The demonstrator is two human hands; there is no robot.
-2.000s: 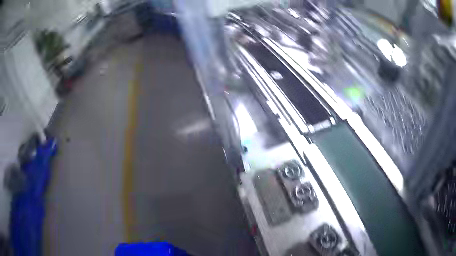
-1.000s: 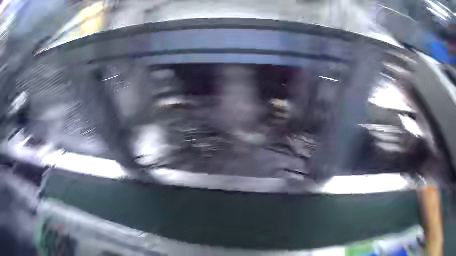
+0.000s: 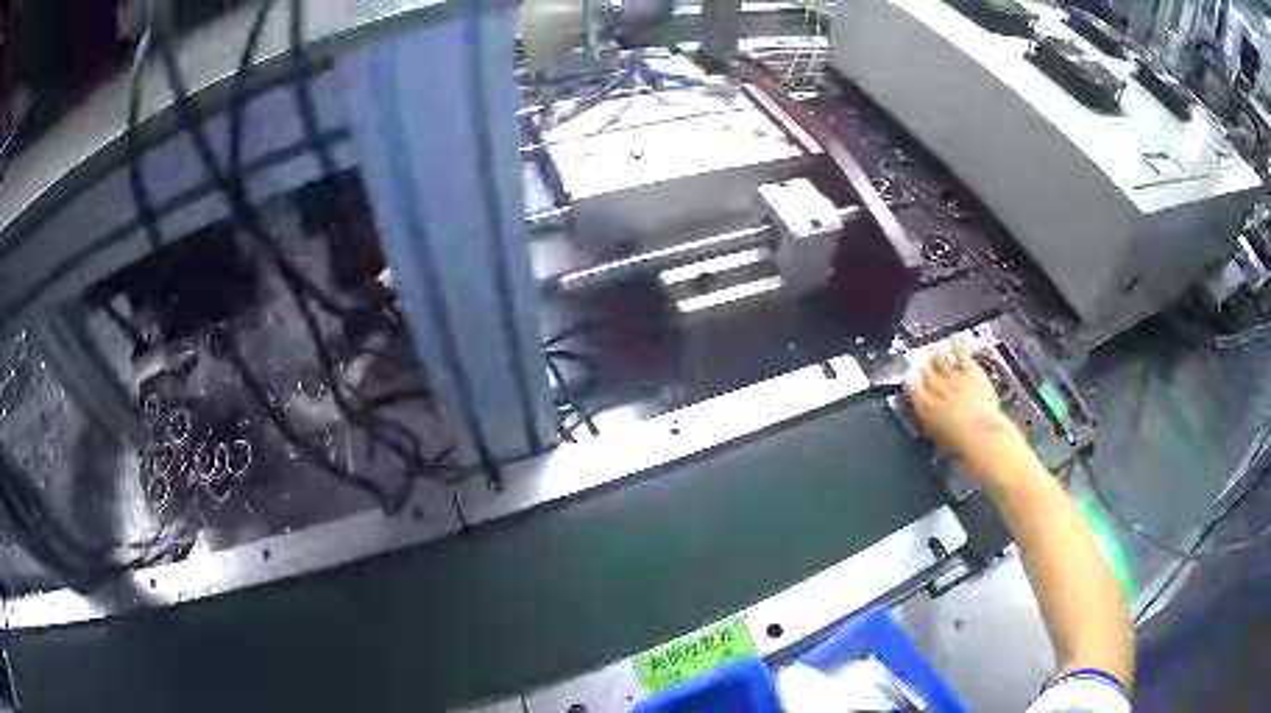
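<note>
My right hand (image 3: 958,404) reaches out at the right, past the end of the green belt (image 3: 669,536). Its fingers rest on or just over a small metal unit (image 3: 1025,383) with a round part and small coloured marks. The fingers are bent and partly cover the unit; whether they grip anything cannot be told. Bright glare lies along the unit's right side. My left hand is not in view.
Blue bins (image 3: 871,669) with pale items stand at the near edge beside a green label (image 3: 693,655). A thick grey upright (image 3: 460,237) with black cables stands behind the belt. A large white machine housing (image 3: 1059,153) is at the upper right.
The view has swung right along the line, to the belt's far end. My right hand and forearm have come into view at the right; the earlier frames are blurred.
</note>
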